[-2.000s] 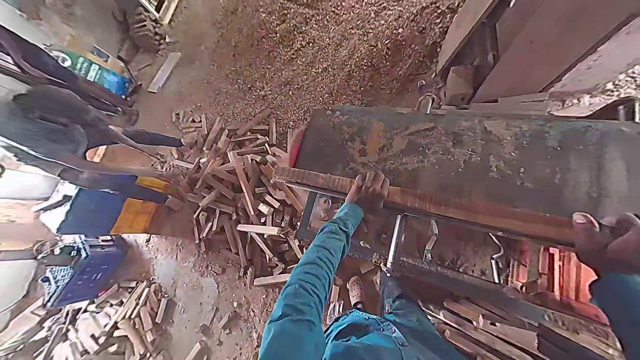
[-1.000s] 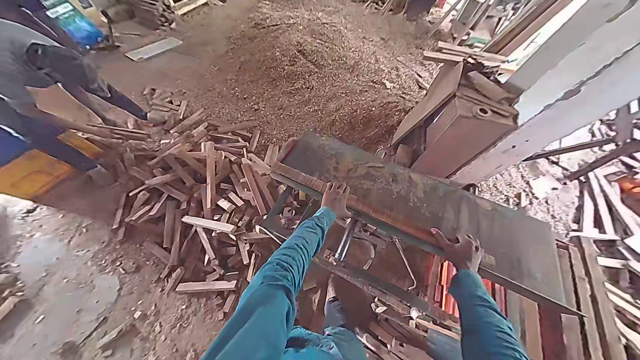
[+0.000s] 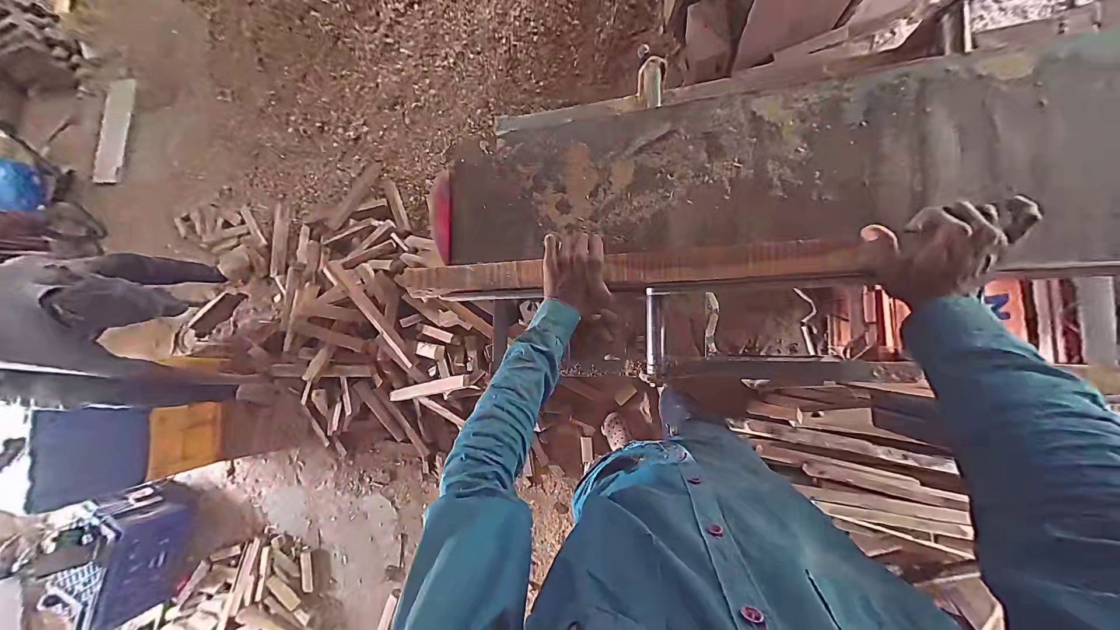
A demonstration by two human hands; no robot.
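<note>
A long narrow wooden board [image 3: 726, 264] lies along the near edge of a worn metal machine table [image 3: 787, 166]. My left hand [image 3: 577, 269] grips the board near its left end, with the fingers over its top and the thumb hidden. At the board's right end my right hand [image 3: 945, 249] is closed around it, thumb on the near side and knuckles over the table. Below the table edge are a bright metal rod [image 3: 655, 332] and a rail [image 3: 770, 371] of the frame.
Cut wood offcuts [image 3: 367, 306] are heaped left of the table, beside wood shavings [image 3: 385, 87]. Another person [image 3: 87, 324] bends at the far left near a blue and yellow container [image 3: 184, 437]. Planks [image 3: 875, 472] lie below the table; a blue crate [image 3: 140, 560] stands lower left.
The view has swung about. Both hands stay on the board, and my right hand now wraps around its right end, where one second ago it lay with spread fingers.
</note>
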